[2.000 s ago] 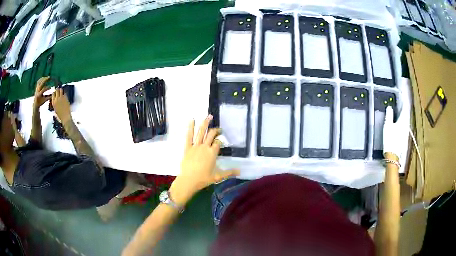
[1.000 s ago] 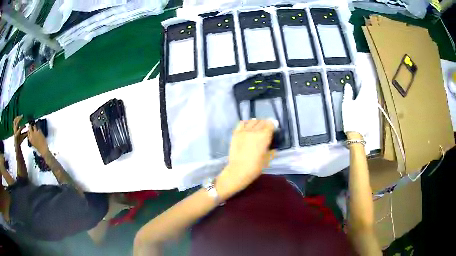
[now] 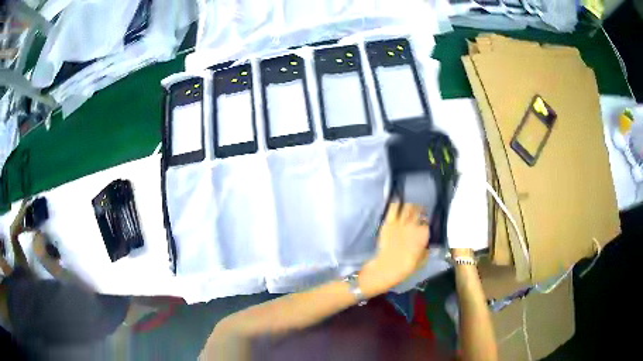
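Note:
A blurred stack of black housings (image 3: pixel 421 156) with yellow spots is at the right end of the tray's near row. My bare left hand (image 3: pixel 405 243) grips its near left part. My white-gloved right hand (image 3: pixel 470 211) is against its right edge; its fingertips are blurred, and its grip cannot be made out. Five housings, the middle one (image 3: pixel 288 100) among them, lie side by side in the far row. A wrinkled white interleaf sheet (image 3: pixel 243 218) covers the near row left of my left hand. The dark tray edge (image 3: pixel 168 211) shows at left.
A fanned group of black housings (image 3: pixel 118 220) is on the white table to the left. Cardboard sheets (image 3: pixel 578 162) at right bear a single housing with a yellow patch (image 3: pixel 513 144). White-sheeted stacks (image 3: pixel 92 42) are at far left. Another person's hands (image 3: pixel 35 236) hold a dark part.
My left hand has moved right along the near row, and the housings there are now gathered in the stack. My right hand stays at the right end. The view has shifted right.

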